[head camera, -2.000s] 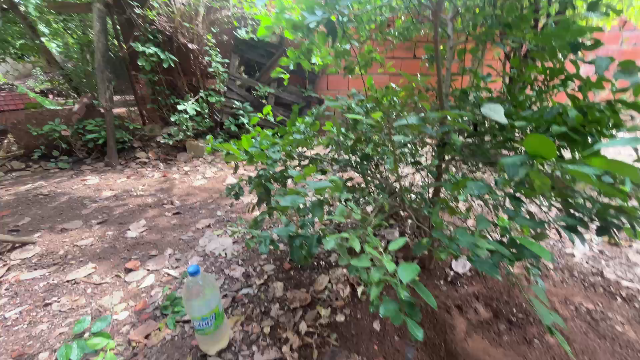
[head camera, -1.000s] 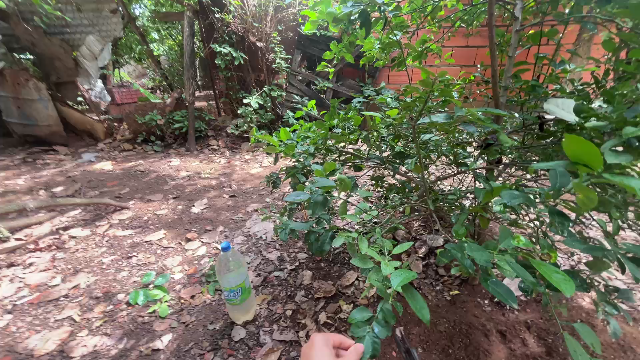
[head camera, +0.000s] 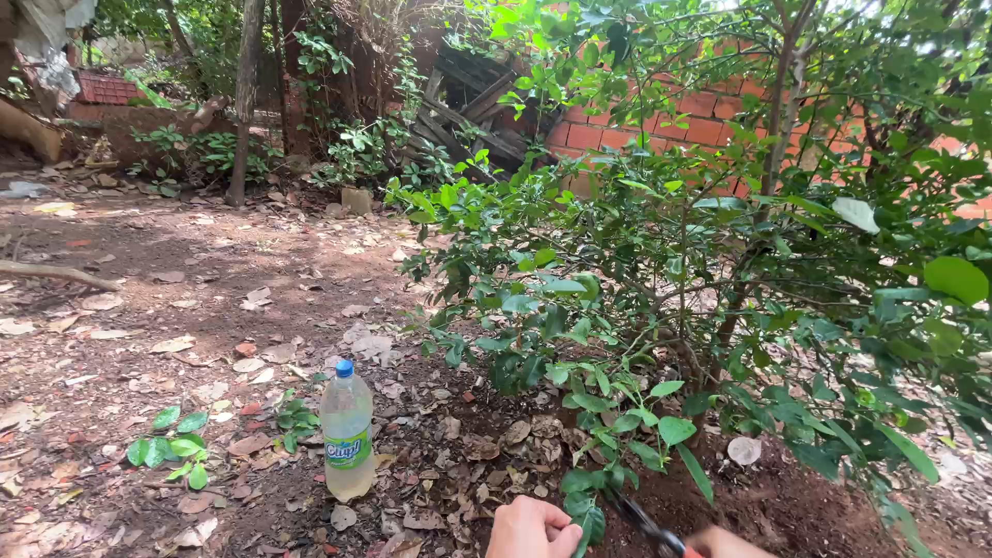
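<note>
At the bottom centre, my left hand [head camera: 533,528] has its fingers curled at the low leaves of a green shrub [head camera: 620,310], with a leaf [head camera: 590,527] at its fingertips. My right hand [head camera: 725,542], partly cut off by the lower edge, is on the red handle of pruning shears [head camera: 647,523]. Their dark blades reach in among the low leaves, just right of my left hand; whether the blades are apart is hidden. A plastic bottle [head camera: 346,434] with a blue cap and cloudy pale liquid stands upright on the ground to the left.
Cut leafy sprigs [head camera: 172,449] lie left of the bottle on soil with dry leaves. A branch [head camera: 58,273] lies at far left. Behind are a thin trunk [head camera: 245,101], stacked old boards [head camera: 473,116], a brick wall [head camera: 697,116] and a red crate [head camera: 111,87].
Both hands were out of view two seconds ago. My left hand came in first at the low leaves; my right hand with the shears now shows beside it.
</note>
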